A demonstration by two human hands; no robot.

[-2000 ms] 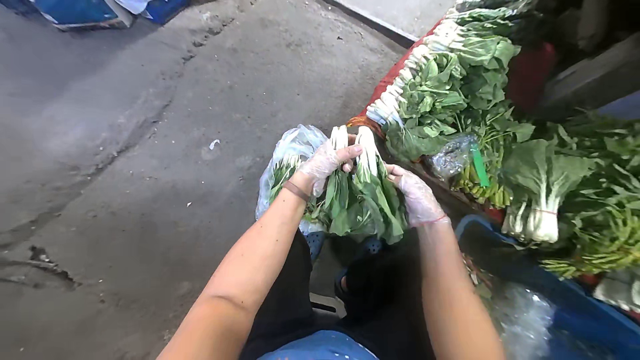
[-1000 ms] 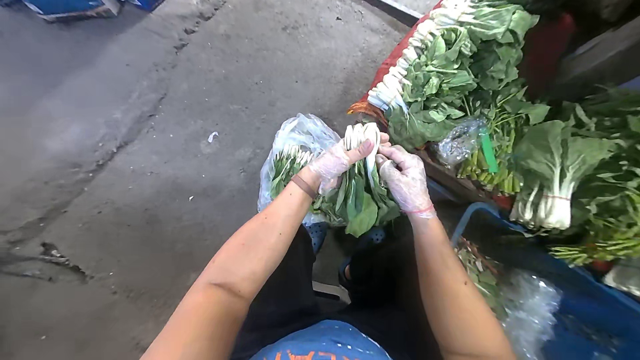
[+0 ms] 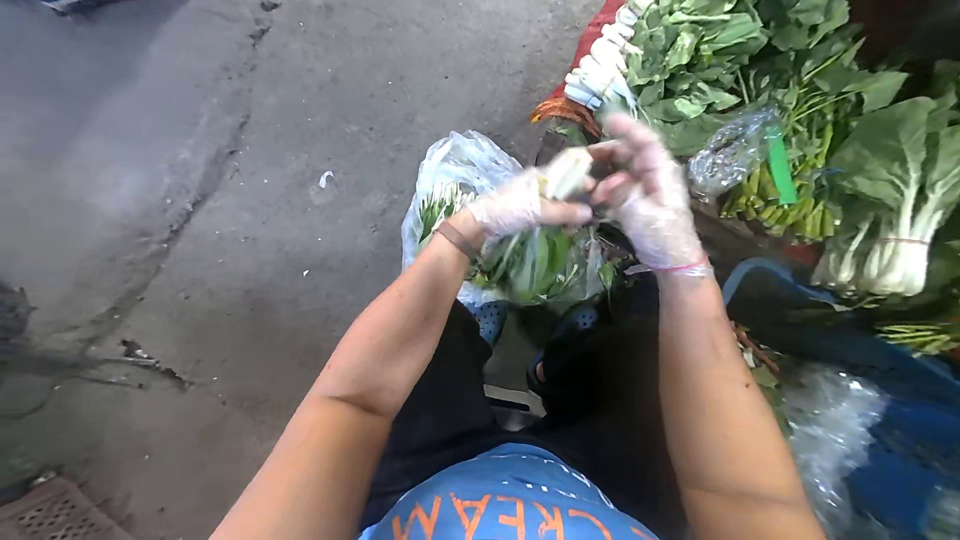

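Observation:
My left hand [image 3: 525, 204], in a clear plastic glove, is shut on a bunch of leafy greens [image 3: 568, 174], white stalk ends up and leaves hanging down. Just right of the stalks is my right hand [image 3: 649, 191], also gloved, blurred, its fingers spread and bent; whether it touches the bunch I cannot tell. A pink band circles its wrist. Behind and below my left hand, an open clear plastic bag [image 3: 469, 157] with more white-stemmed greens [image 3: 442, 206] stands on the floor.
Bundled greens [image 3: 697, 52] lie in a row on red sacking [image 3: 592, 34] at the upper right. Beside them are crumpled plastic [image 3: 731, 150], a green strip [image 3: 780, 166] and a tied bunch [image 3: 900, 255]. A blue container [image 3: 900, 420] holds clear plastic at the lower right.
The two bunches seen side by side two seconds ago were together in my hands one second ago. My right hand has since moved up and its fingers have spread.

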